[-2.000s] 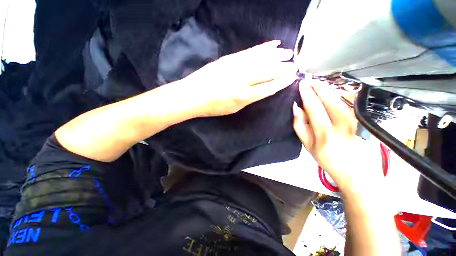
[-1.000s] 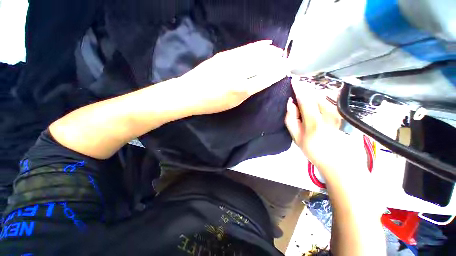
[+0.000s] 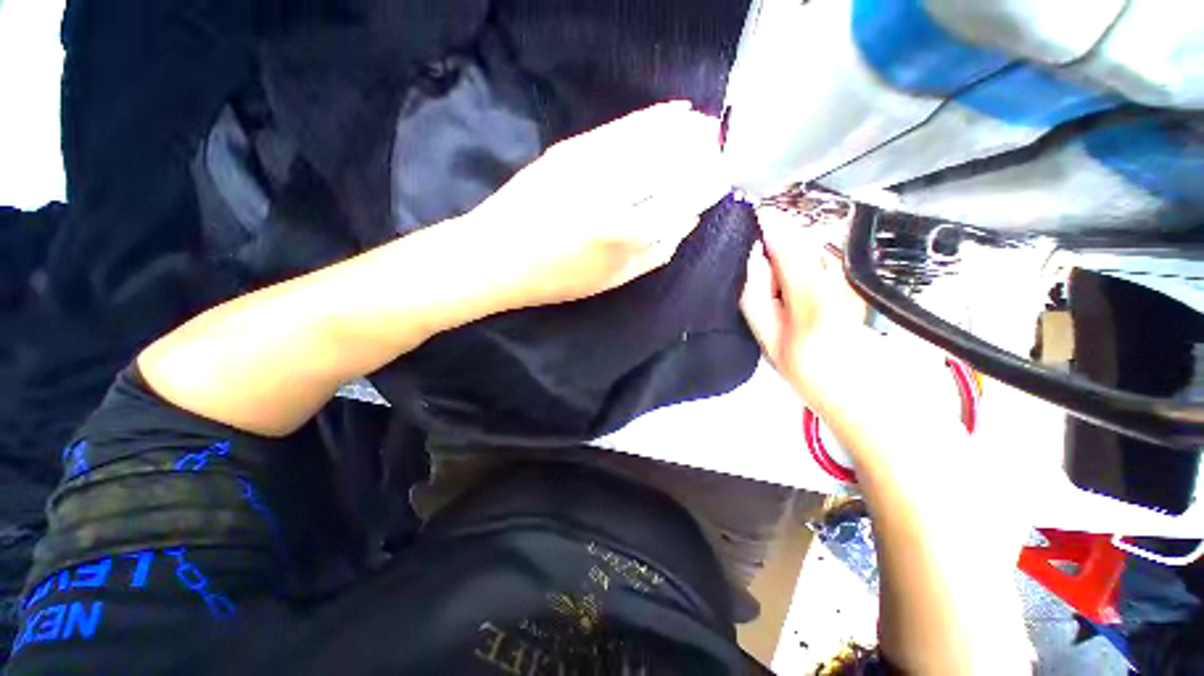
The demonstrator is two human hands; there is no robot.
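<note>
A large dark ribbed garment [image 3: 581, 350] lies over the left and centre, its right part under both hands. My left hand [image 3: 621, 198] lies flat on the cloth, fingers reaching the machine head; its fingertips are overexposed. My right hand [image 3: 805, 297] is at the cloth's right edge, its fingertips beside the needle area [image 3: 799, 198]. Whether the right fingertips pinch a small piece cannot be seen. The white-grey sewing machine head [image 3: 832, 106] with a blue band hides the needle point. A short pale mark shows on the cloth below the hands.
Red scissor handles [image 3: 968, 396] lie on the white table [image 3: 713, 429] around my right wrist. A thick black curved tube [image 3: 951, 337] crosses below the head. A black phone-like rectangle [image 3: 1122, 462] is at the right. A red plastic item [image 3: 1076, 568] and crinkled plastic [image 3: 845, 535] are lower right.
The machine head, table items and hands have shifted left in the picture. My left hand stays on the cloth, and my right hand's fingers look more bent near the needle area.
</note>
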